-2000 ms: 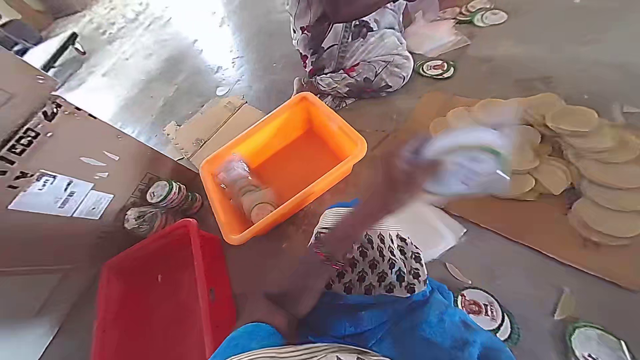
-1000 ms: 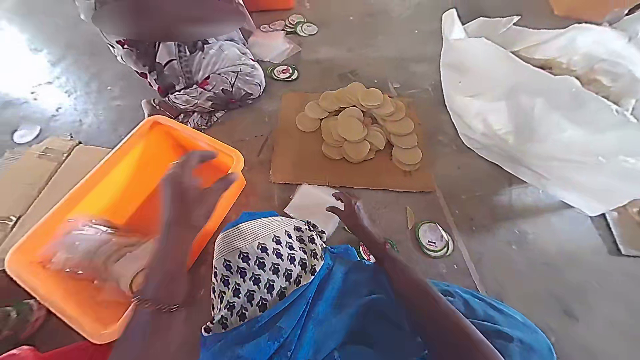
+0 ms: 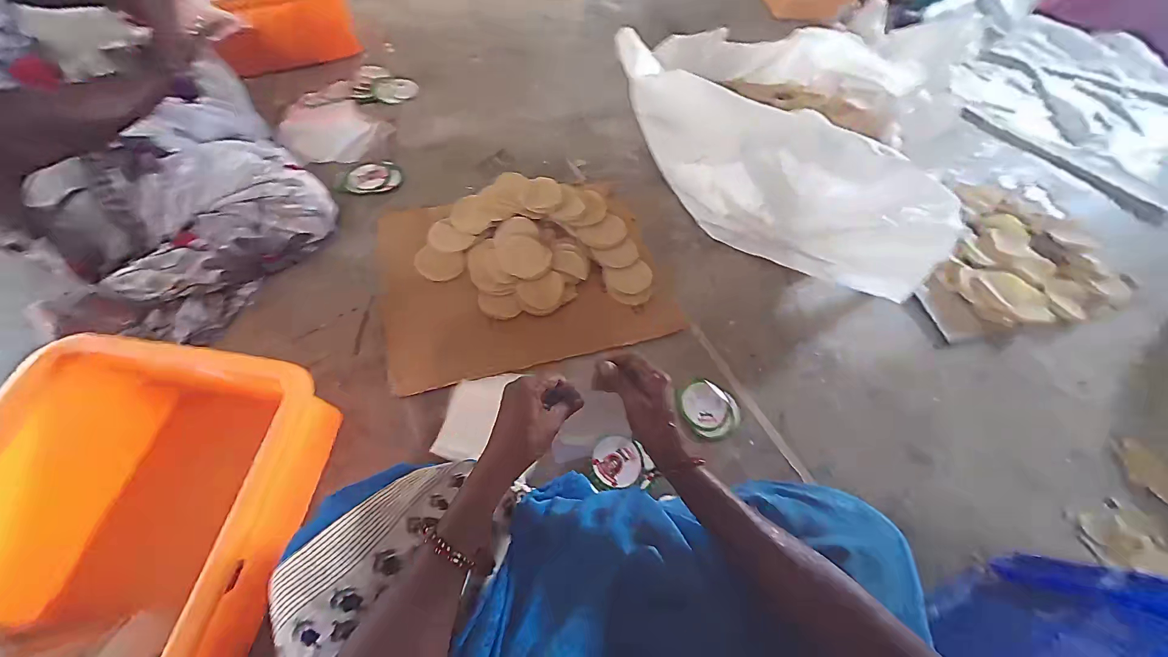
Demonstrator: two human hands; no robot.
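My left hand [image 3: 540,409] and my right hand [image 3: 639,391] are raised close together over my lap, fingers curled. Between and below them shows a thin clear plastic sheet or bag [image 3: 595,422], which both seem to pinch; its outline is faint. White sheets [image 3: 470,420] lie under my left hand. Round printed labels [image 3: 617,461] sit below the hands, and more round labels [image 3: 708,408] lie to the right of my right hand. Ahead, overlapping thin tan discs [image 3: 524,257] rest on a flat cardboard piece [image 3: 456,351].
An orange plastic tub [image 3: 310,438] stands at the left. Another person's patterned clothing [image 3: 210,196] is at the upper left, near an orange container [image 3: 292,32]. A large white sack [image 3: 776,173] and a pile of discs [image 3: 1022,265] lie at the right, with something blue [image 3: 1049,607] below.
My left hand has left the orange tub and come beside my right hand over my lap. Both hands are now close together. The view has turned right since the oldest frame.
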